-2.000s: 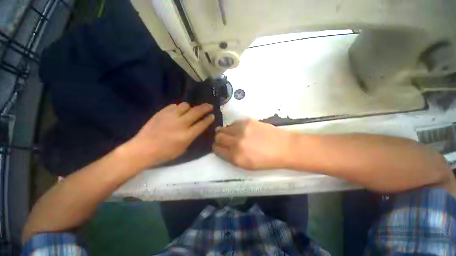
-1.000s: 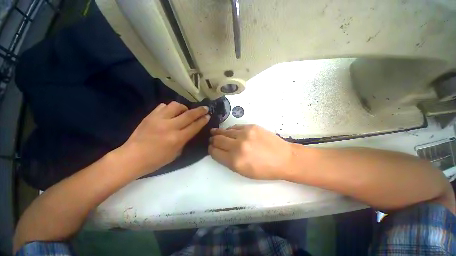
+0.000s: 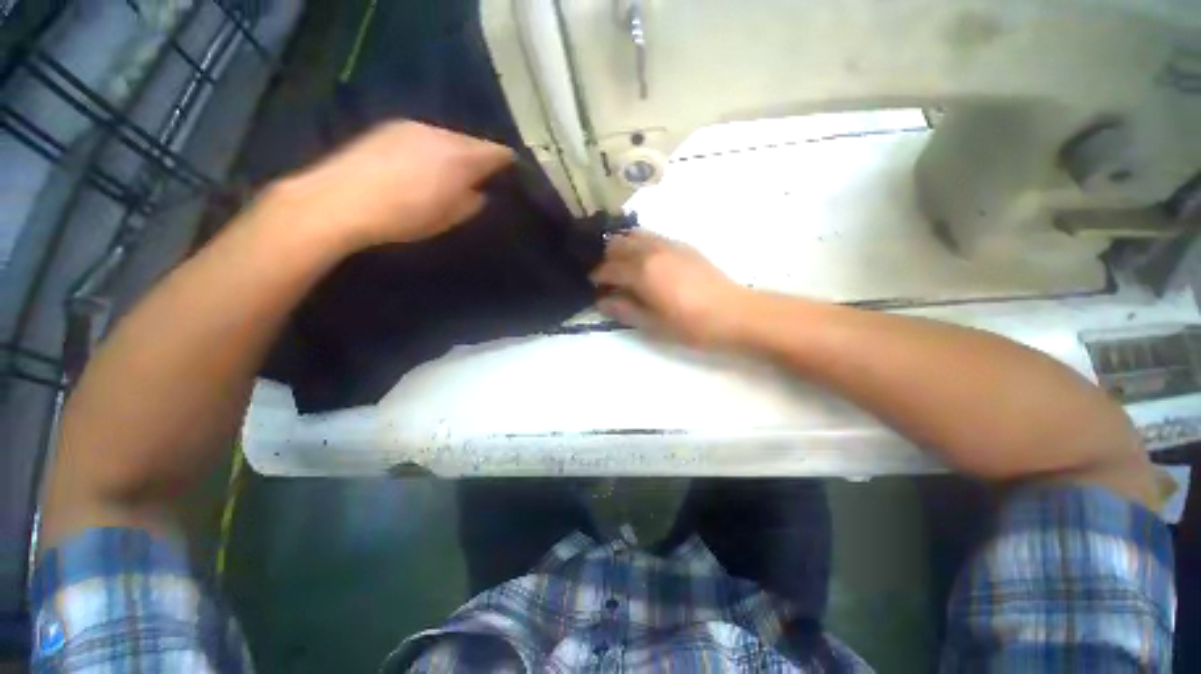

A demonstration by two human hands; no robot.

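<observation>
The black garment (image 3: 435, 290) lies over the left end of the sewing machine bed and runs up behind the machine head. My left hand (image 3: 408, 184) is blurred, left of the machine head, with fingers bent together on the cloth; whether it pinches the cloth is hard to tell. My right hand (image 3: 659, 283) has its fingertips on the garment's edge just below the presser foot area (image 3: 613, 227), pinching the cloth. The needle and foot are mostly hidden by dark cloth and fingers. The cream sewing machine (image 3: 817, 59) stands over the bed (image 3: 817, 211).
A black wire rack (image 3: 99, 99) stands along the left side. The white table's front edge (image 3: 593, 454) runs across in front of my body. A grey slotted part (image 3: 1146, 356) is at the right end. The green floor (image 3: 329, 553) shows below.
My left hand has left the presser foot area and moved up and left along the cloth. My right hand is closer to the foot. The garment is shifted and spread flatter; the camera view has shifted.
</observation>
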